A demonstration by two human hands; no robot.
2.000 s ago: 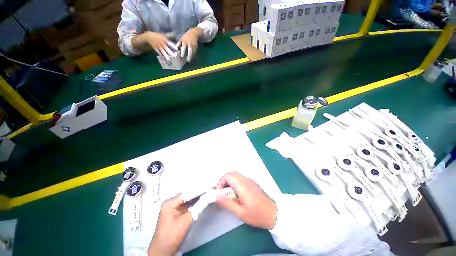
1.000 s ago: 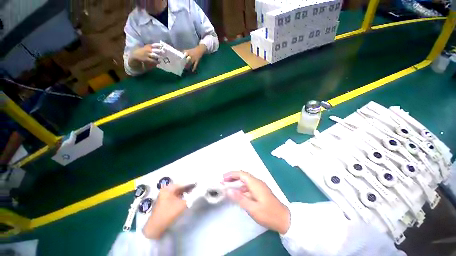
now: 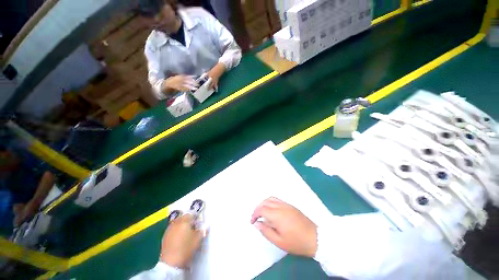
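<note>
My left hand (image 3: 182, 241) is over the watches at the left side of the white work sheet (image 3: 235, 183), fingers down; its fingertips are hidden, so a grip cannot be told. A watch with a black dial (image 3: 197, 206) shows just beyond its fingers, and another watch (image 3: 174, 215) shows at its left. My right hand (image 3: 287, 227) is over the right part of the sheet, loosely curled, with nothing visible in it. A small pale closed watch (image 3: 190, 158) lies singly on the dark green belt.
The carrying sheet (image 3: 335, 164) with rows of white watches lies at the right. A dispenser bottle (image 3: 346, 121) stands by the yellow rail (image 3: 306, 134). A white carton (image 3: 99, 185) is at the left. Opposite, a person (image 3: 189, 52) handles cartons beside stacked boxes (image 3: 328, 30).
The watch that was between my hands is gone from them, and a closed watch now lies on the belt. My left hand has moved onto the watches at left. The view has shifted and tilted.
</note>
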